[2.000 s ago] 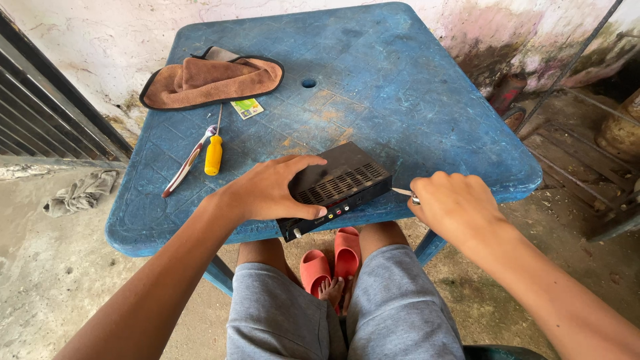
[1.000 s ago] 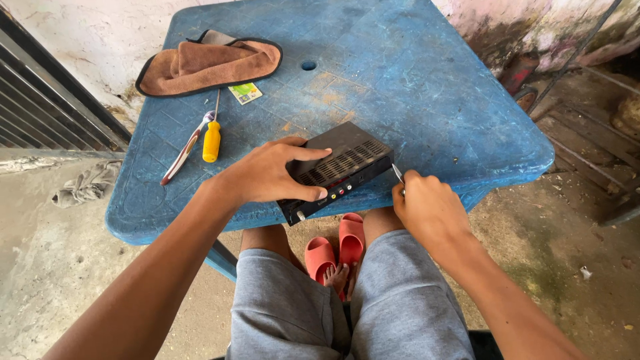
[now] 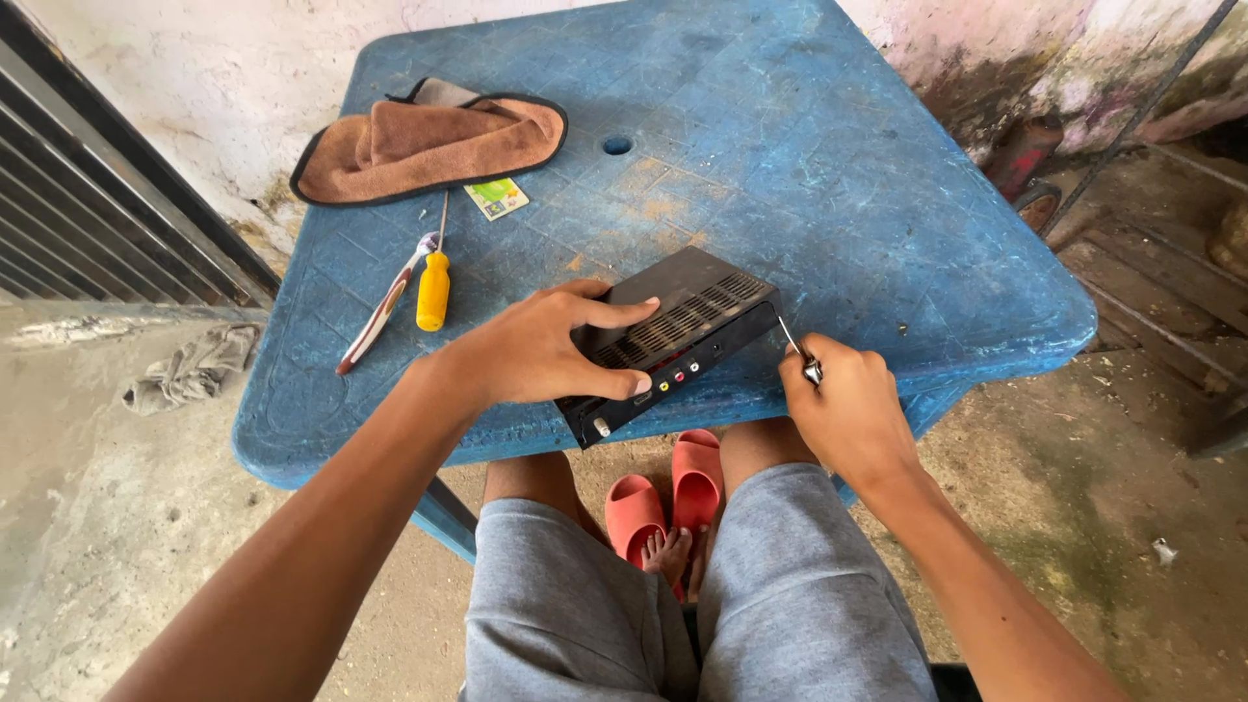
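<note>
A black electronic box with vent slots and coloured RCA sockets (image 3: pixel 702 307) lies slanted at the near edge of the blue plastic table (image 3: pixel 838 195), one corner jutting over it. Across its left part lies my left hand (image 3: pixel 546 341), thumb on the socket side and fingers on the top, gripping it. My right hand (image 3: pixel 848 400) is closed around a tool with a thin metal shaft (image 3: pixel 788 333), whose tip meets the box's right-hand corner. Most of that tool's handle is hidden in my fist.
Left on the table are a yellow-handled screwdriver (image 3: pixel 433 292), a toothbrush (image 3: pixel 385 312), a brown cloth with black edging (image 3: pixel 429 146) and a small green printed card (image 3: pixel 497 197). A hole (image 3: pixel 616 145) pierces the tabletop. Metal bars (image 3: pixel 117 185) stand at the left.
The tool in my right hand has turned from lying nearly level to pointing steeply up at the box's corner. My left hand has stayed on the box.
</note>
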